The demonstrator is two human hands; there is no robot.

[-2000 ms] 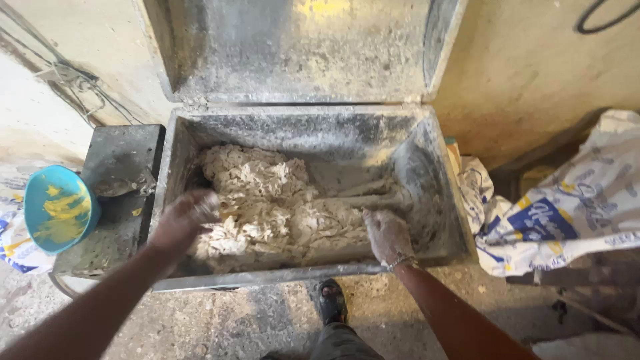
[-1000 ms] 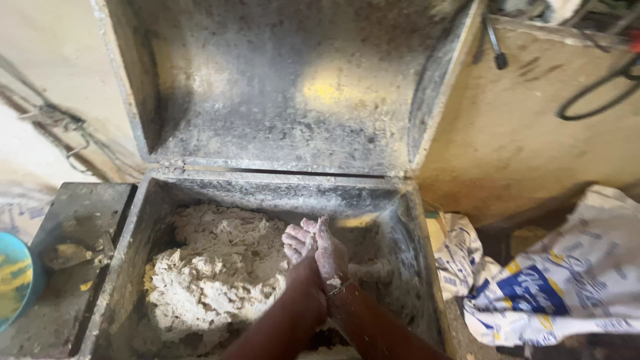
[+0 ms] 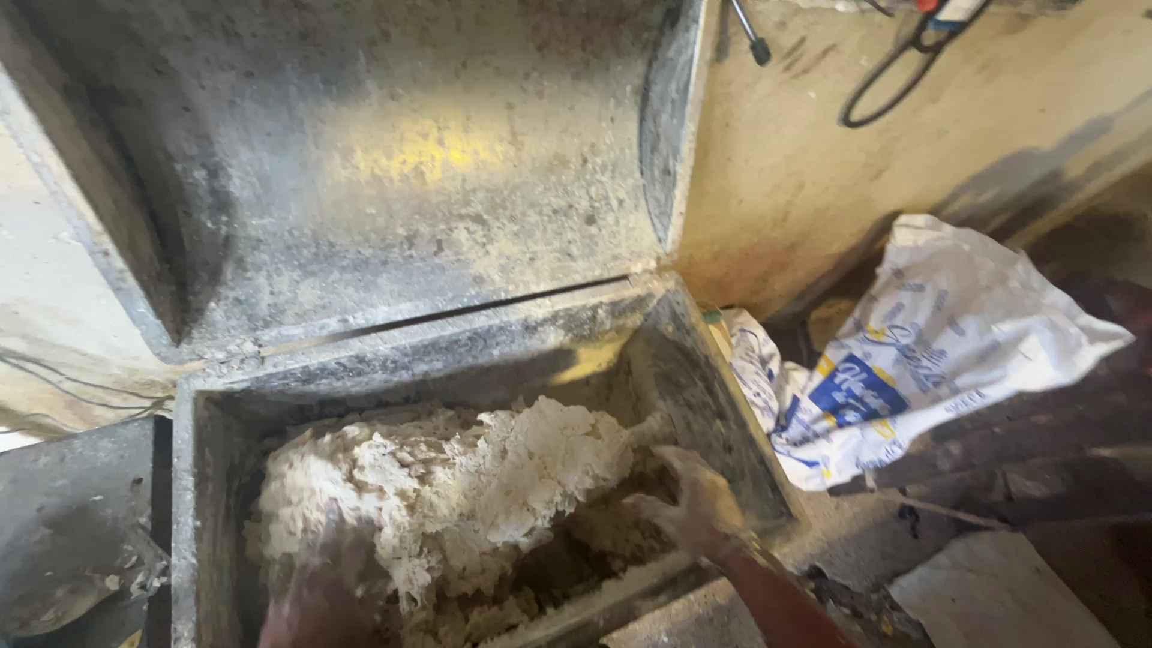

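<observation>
Shaggy, pale dough [image 3: 450, 477] lies heaped in a metal mixing trough [image 3: 185, 504] with its lid raised. My left hand [image 3: 333, 567] is at the heap's near left side, blurred, its fingers hidden against or in the dough, so its hold cannot be told. Beside the heap's right end is my right hand [image 3: 688, 504], floury, fingers spread, with nothing in it. A mixer arm [image 3: 650, 427] shows partly between the dough and the trough's right wall.
The open lid [image 3: 432, 153] leans behind the trough. White flour sacks [image 3: 954, 351] with blue print lie to the right. A dark metal surface [image 3: 72, 504] with a scraper-like tool [image 3: 67, 603] stands left. A black cable loop [image 3: 886, 90] hangs on the wall.
My hands were together over the trough one second ago and are now apart, the left at the dough, the right near the right wall. The view has shifted closer.
</observation>
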